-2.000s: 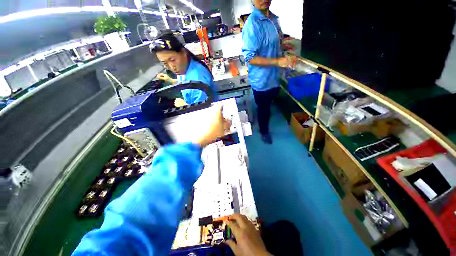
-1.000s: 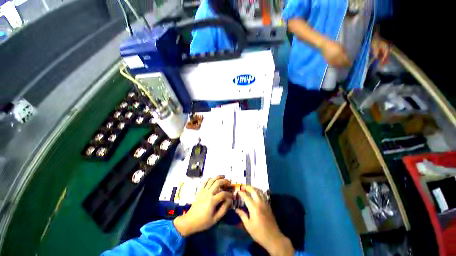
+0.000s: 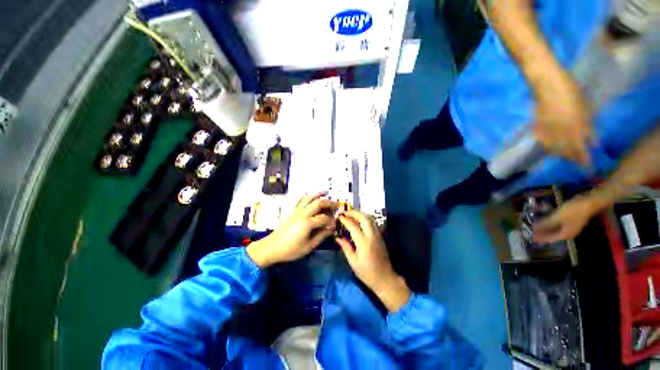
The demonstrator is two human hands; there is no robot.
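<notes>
My left hand (image 3: 297, 230) and my right hand (image 3: 367, 246) meet at the orange fixture (image 3: 343, 209) on the front edge of the white machine bed (image 3: 311, 144). The fingertips of both hands are around a small dark part at the fixture. The fingers hide most of it, so I cannot tell whether it sits in the nest or is held free. A black rectangular block (image 3: 276, 170) lies flat mid-bed. The white machine head (image 3: 230, 112) hangs above the bed's left rear.
Black trays with round units (image 3: 155, 209) lie on the green bench (image 3: 43, 238) at left. A brown-copper block (image 3: 268, 110) sits at the bed's rear. A person in blue (image 3: 499, 94) stands close at right, arms reaching over boxes and a red bin (image 3: 637, 289).
My view has tilted down, so the machine sits higher in the picture. Both hands stay together at the fixture. The other person has come closer and reaches downward at the right.
</notes>
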